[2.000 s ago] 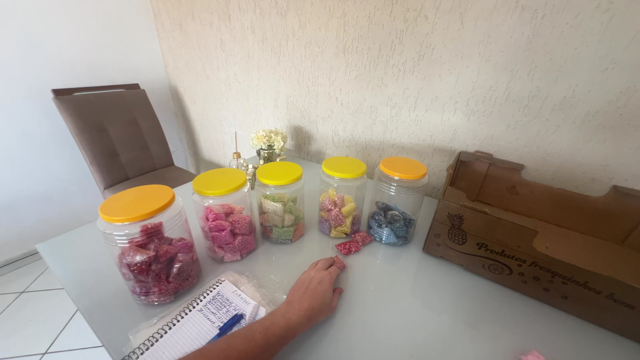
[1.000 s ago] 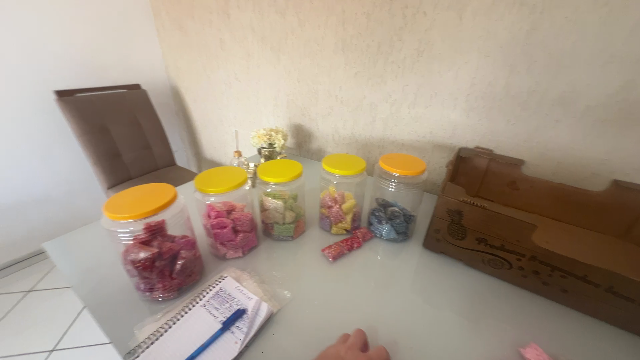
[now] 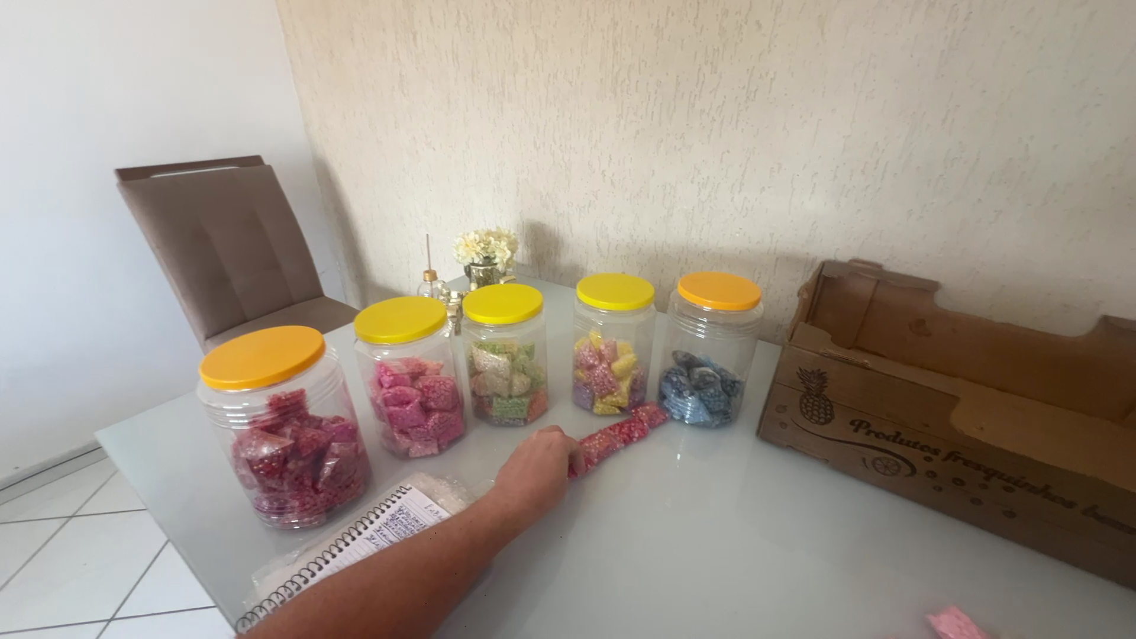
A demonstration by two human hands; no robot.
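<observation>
My left hand reaches in from the lower left. Its fingertips are closed on the near-left end of a row of small red packets lying on the glass-topped table. The row runs back to the front of a clear jar of blue packets with an orange lid. Beside it stand yellow-lidded jars of yellow and pink packets, of green and cream packets and of pink packets. An orange-lidded jar of dark red packets is nearest at left. My right hand is out of view.
A spiral notebook with handwriting lies under my left forearm, on clear plastic. An open cardboard box stands at right. A pink packet shows at the bottom edge. Behind the jars are a flower vase and a chair.
My left hand has moved from the bottom edge up to the row of red packets. The row is longer than in the earlier frames and reaches further toward the near left.
</observation>
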